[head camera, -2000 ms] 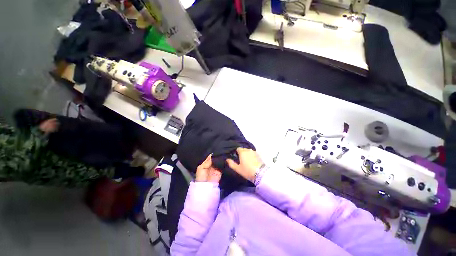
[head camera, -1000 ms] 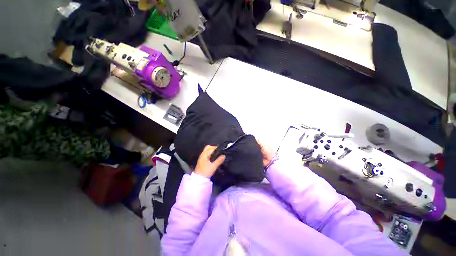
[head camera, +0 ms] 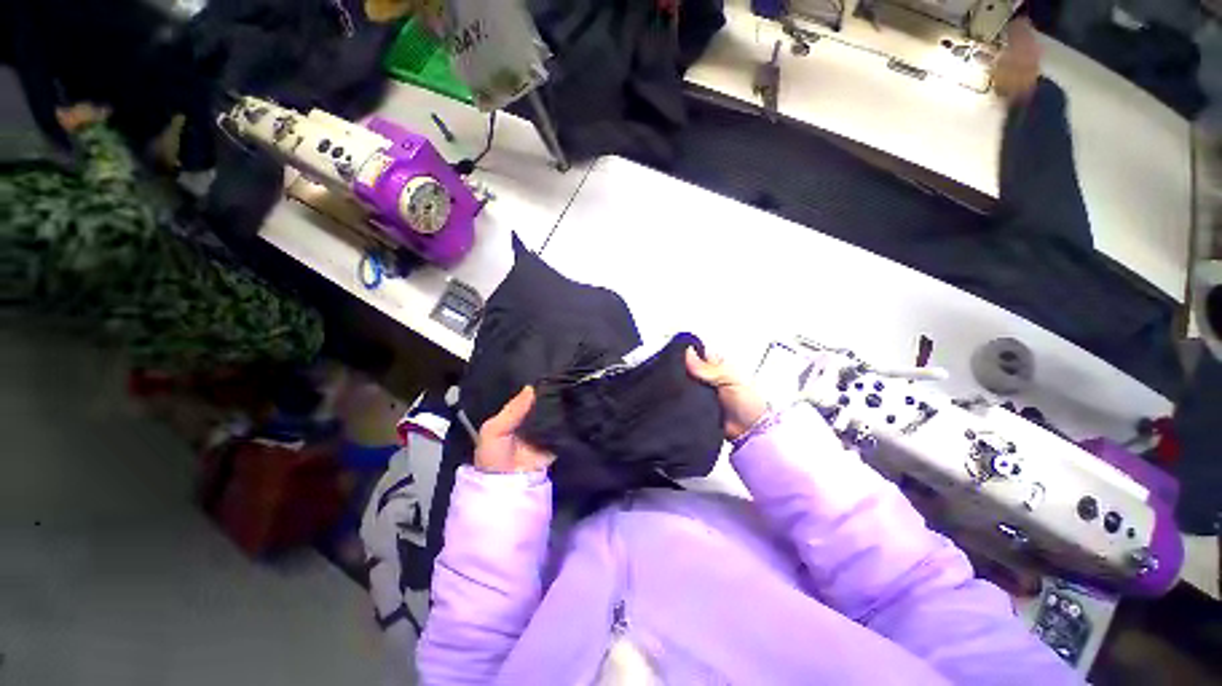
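Note:
A limp black garment (head camera: 556, 315) lies over the front edge of the white table and hangs towards my lap. My left hand (head camera: 512, 437) grips its near part on the left side. My right hand (head camera: 725, 391) grips the same part on the right, thumb on top. Between my hands the cloth is spread, with a thin pale line or strip along its upper edge. The fingers beneath the cloth are hidden.
A white sewing machine (head camera: 992, 462) stands at right, beside a grey disc (head camera: 1002, 365). A purple-ended machine (head camera: 426, 204) is at far left, near blue-handled snips (head camera: 371, 269). A person in patterned green (head camera: 148, 268) is at left. Another person's hand (head camera: 1016, 62) is at top right.
My hands have spread the near part of the garment wider and turned it, and my right hand has come over its edge. The person at left has shifted. A hand has appeared at top right.

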